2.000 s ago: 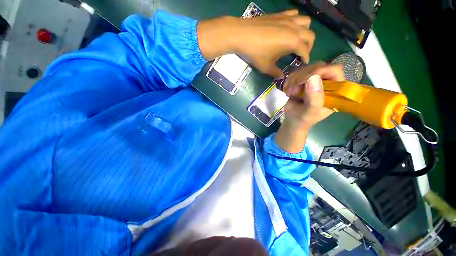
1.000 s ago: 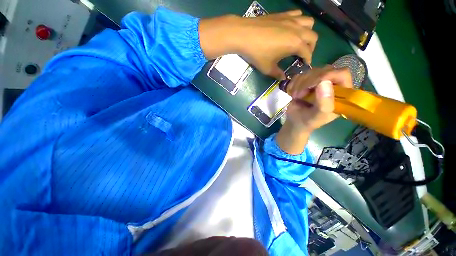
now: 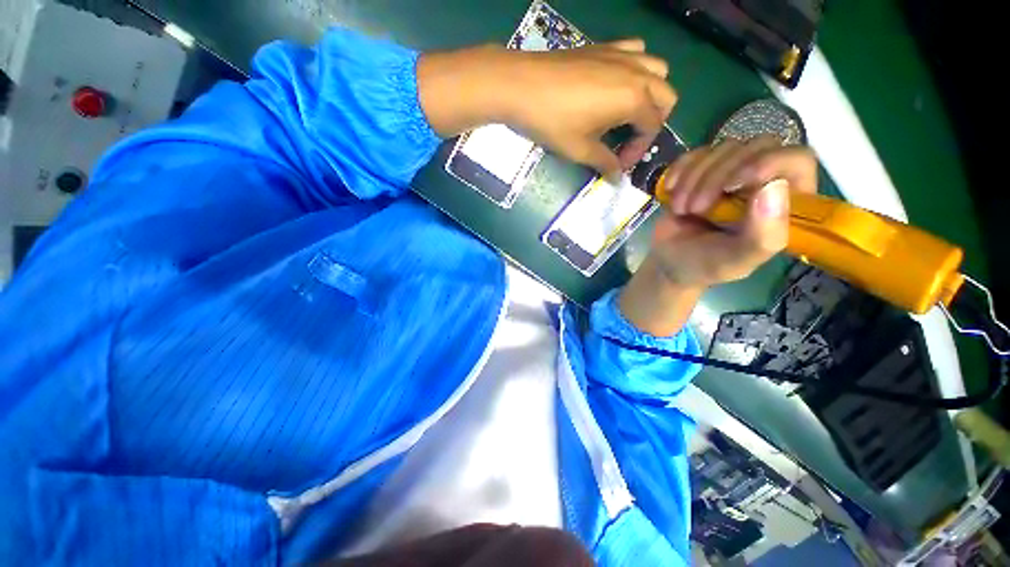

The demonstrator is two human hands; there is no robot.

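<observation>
A smartphone assembly (image 3: 601, 222) with its back open and a white battery lies on the green mat. My left hand (image 3: 559, 102) lies over its upper part, thumb and fingertips at its edges, holding it. My right hand (image 3: 725, 210) grips the yellow-orange electric screwdriver (image 3: 869, 246), its tip end at the phone's black upper part. The bit's contact point is hidden by my fingers. A second open phone (image 3: 496, 158) lies beside it under my left wrist, with its circuit board showing beyond the hand. No screws can be made out.
A round speckled dish (image 3: 762, 120) stands beyond my right hand. A black tray (image 3: 770, 33) is at the top right. A heap of dark parts (image 3: 775, 332) and a black slotted tray (image 3: 880, 426) lie at the right. The screwdriver cord (image 3: 720, 363) crosses over my right sleeve.
My right hand and the screwdriver have moved right, the handle pointing farther out. More of the phone's black upper part shows. The whole view has shifted slightly.
</observation>
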